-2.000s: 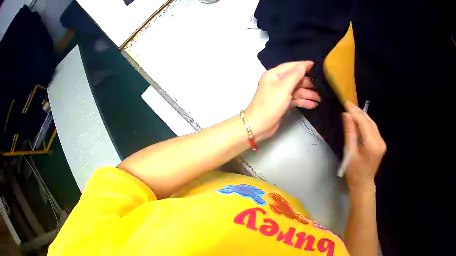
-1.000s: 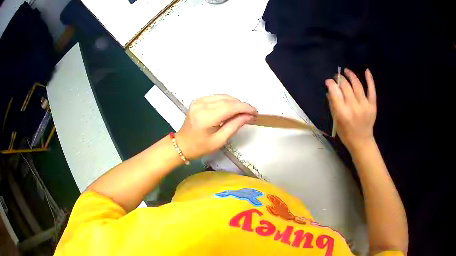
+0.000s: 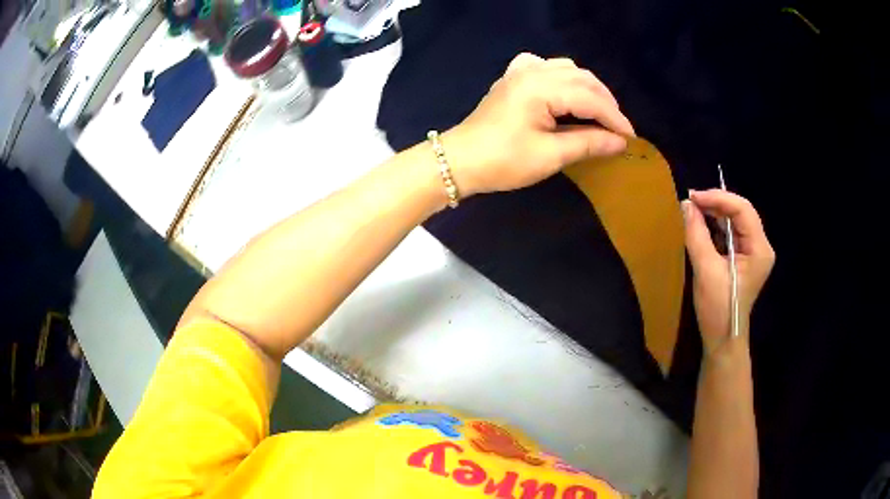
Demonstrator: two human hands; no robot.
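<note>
My left hand (image 3: 551,127) pinches the wide upper end of the yellow-orange template (image 3: 639,224) between thumb and fingers. The template lies over the dark cloth (image 3: 527,253), its narrow tip pointing down toward me; small dark marks show near its top corner. My right hand (image 3: 727,258) is just right of the template and holds a thin silvery marking pen (image 3: 731,263) upright between thumb and fingers. The dark cloth covers the right side of the view. Whether the template lies fully flat cannot be told.
The white table (image 3: 468,312) shows along its near edge. At the upper left are a glass jar with a dark red lid (image 3: 285,83), a dark blue scrap (image 3: 180,98), a dark bottle with a red top (image 3: 317,57) and several thread spools (image 3: 200,19).
My left hand has moved up and right with the template, which now shows broadside over the cloth. My right hand has shifted slightly right and down. The view has shifted, showing the jar and spools.
</note>
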